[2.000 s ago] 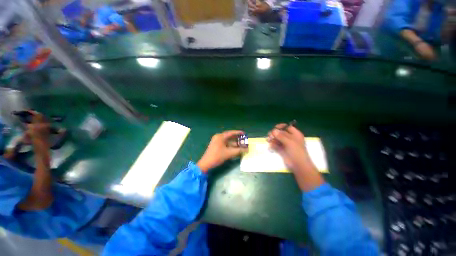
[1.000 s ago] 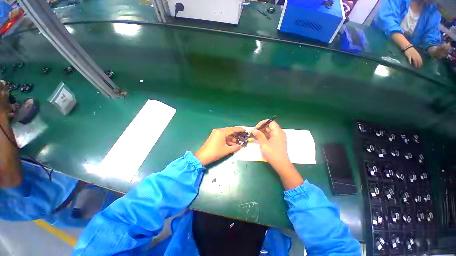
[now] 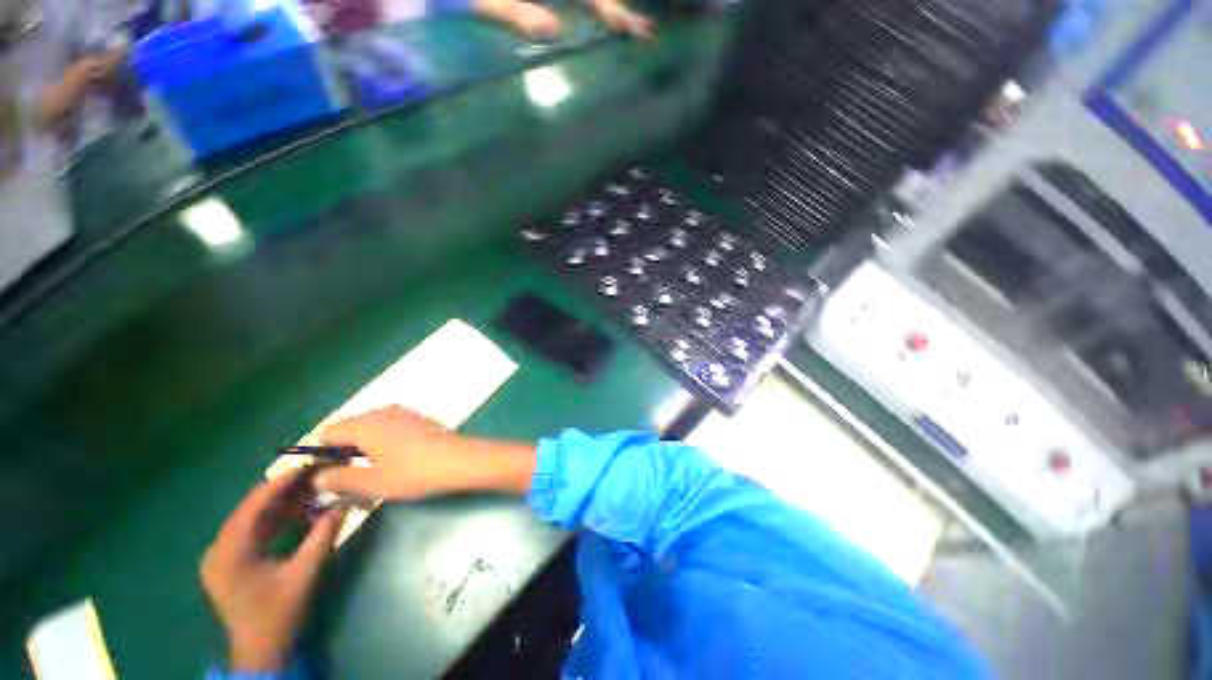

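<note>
My left hand is at the lower left, with a small dark module between its fingertips, partly hidden and blurred. My right hand is beside it, holding a slim dark tool like a pen, over the near end of a white label sheet. The tool's tip is hidden by the fingers. Whether it touches the module cannot be told.
A black blister tray of modules lies beyond the sheet, with ribbed stacked trays behind. A dark flat rectangle lies between. A second sheet is lower left. A grey-white machine with red buttons stands right.
The view has swung to the right, bringing the machine and stacked trays into sight. Both hands now appear further left, still together with the module and tool. The neighbour at left has left the picture.
</note>
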